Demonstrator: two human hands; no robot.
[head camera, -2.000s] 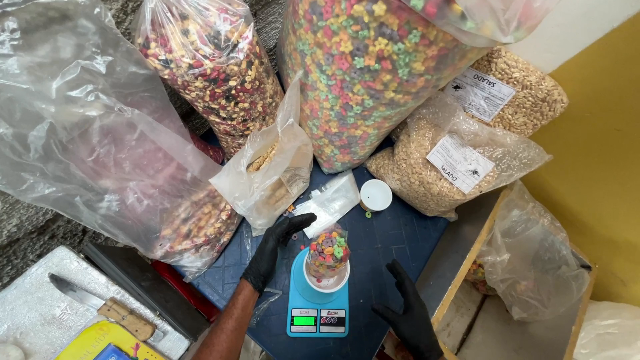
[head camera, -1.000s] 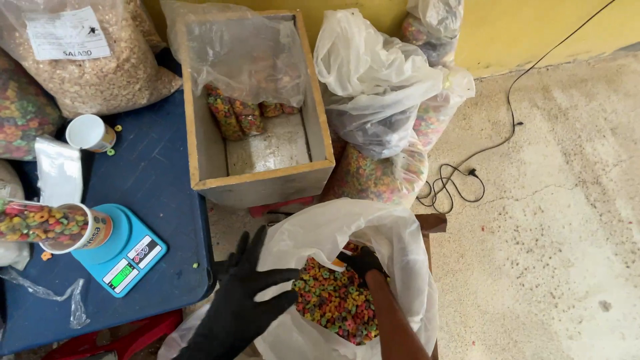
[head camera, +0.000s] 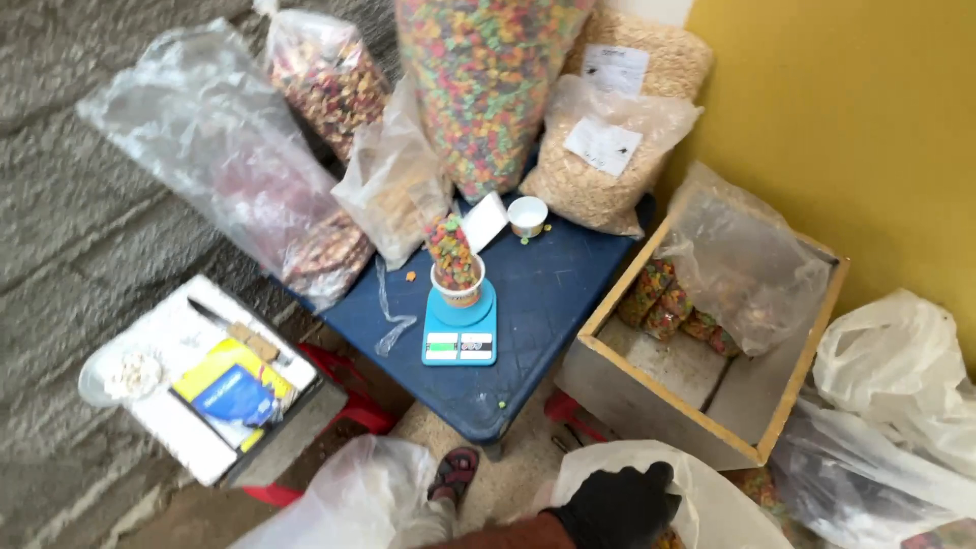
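Observation:
My left hand (head camera: 619, 505), in a black glove, is over the mouth of a whitish plastic bag (head camera: 720, 496) at the bottom right. Its fingers look bent near the bag's inner side; their grip is unclear. A little coloured cereal shows below them. My right hand is out of view. On the blue table, a turquoise kitchen scale (head camera: 460, 326) with a lit display bears a white cup (head camera: 460, 295). A clear bag of coloured cereal (head camera: 451, 248) stands upright in the cup. Behind it are an empty white tub (head camera: 528, 216) and a stack of flat white bags (head camera: 485, 221).
Large bags of coloured cereal (head camera: 492, 91) and pale grain (head camera: 591, 171) stand at the back. A wooden-edged box (head camera: 671, 381) at right holds filled cereal bags (head camera: 663, 301). At left, a white foam board (head camera: 183, 320) bears a knife (head camera: 210, 314) and yellow packet (head camera: 217, 362).
The view has swung back left toward the table. A second ago both hands were at the floor bag, one inside among the cereal; now only one hand shows there.

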